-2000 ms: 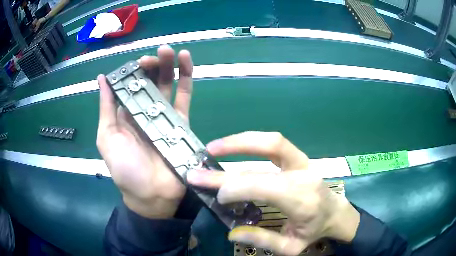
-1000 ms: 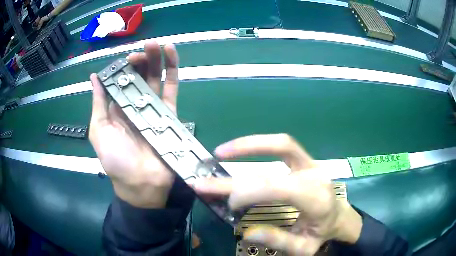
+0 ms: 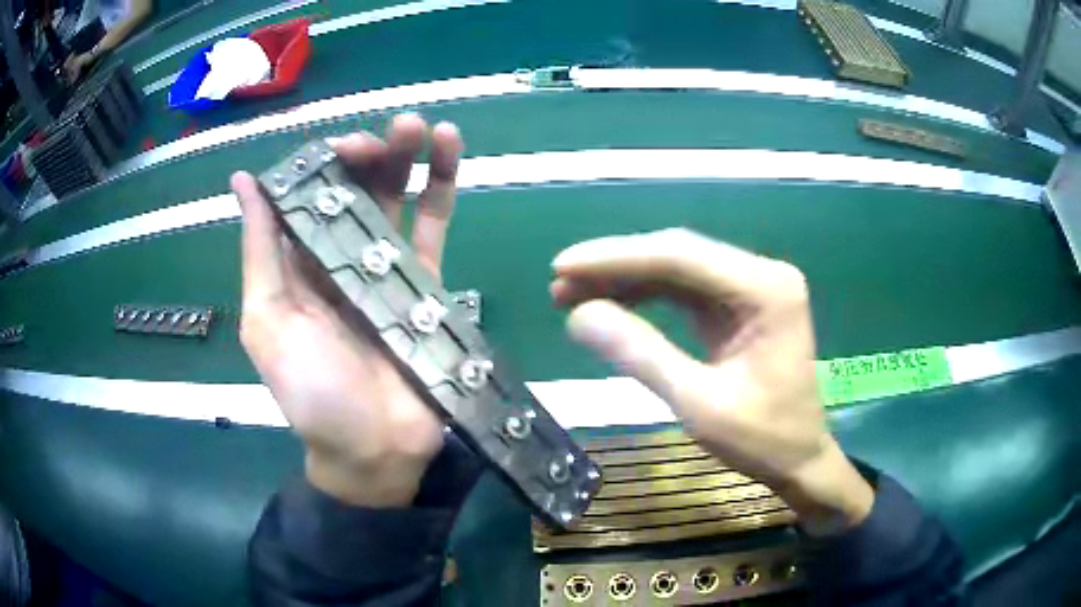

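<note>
My left hand holds a long dark grey fixture tilted, its far end up and left, its near end down and right. Several small silver round parts sit in a row in its recesses. My right hand is off the fixture to its right, fingers curled, thumb and fingertips apart, with nothing visible in it. Gold jig plates lie side by side at the near edge, partly behind my right forearm. A gold cover plate with dark-ringed round holes lies nearest me.
Another fixture lies on the green belt at left; a part of one shows behind my left hand. A green label is on the near rail. Farther off are red and blue bins, dark racks, a bronze plate and a ribbed stack.
My right hand has moved up and away from the fixture's lower part, uncovering the recesses there. The fixture has tilted and looks darker. The bronze plate and fixtures on the belts have shifted.
</note>
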